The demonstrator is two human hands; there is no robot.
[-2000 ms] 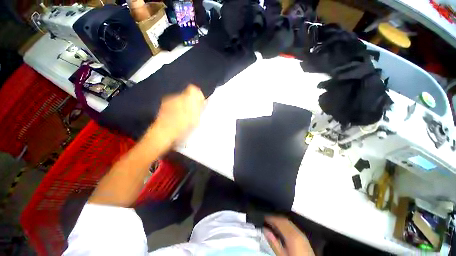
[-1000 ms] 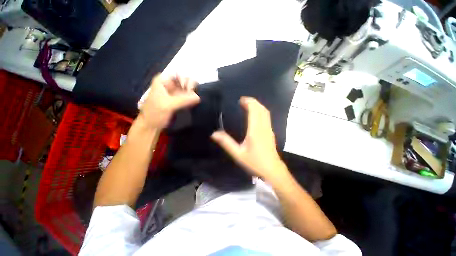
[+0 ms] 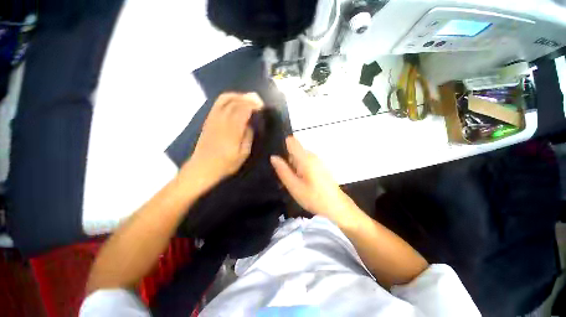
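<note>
Dark cut panels (image 3: 239,71) lie on the white table left of the presser foot area, their lower part hanging over my lap. My left hand (image 3: 228,127) is on the panels with fingers curled, gripping a dark fold of cloth. My right hand (image 3: 305,176) rests at the right edge of the cloth near the table's front edge, thumb and fingers apart; whether it pinches the edge is unclear. The sewing machine (image 3: 397,37), white with a blue-lit screen, stands above. The needle is not clearly visible.
Two black scraps (image 3: 370,102) and yellow-handled scissors (image 3: 411,90) lie right of the foot. A cardboard box (image 3: 452,114) of small tools is farther right. Another long dark cloth (image 3: 53,117) lies at left. A red basket (image 3: 74,278) is below. A dark bundle (image 3: 260,18) is at the top.
The view has shifted right. My left hand has moved onto the panels and closed on a fold. My right hand has moved from on top of the cloth to its right edge.
</note>
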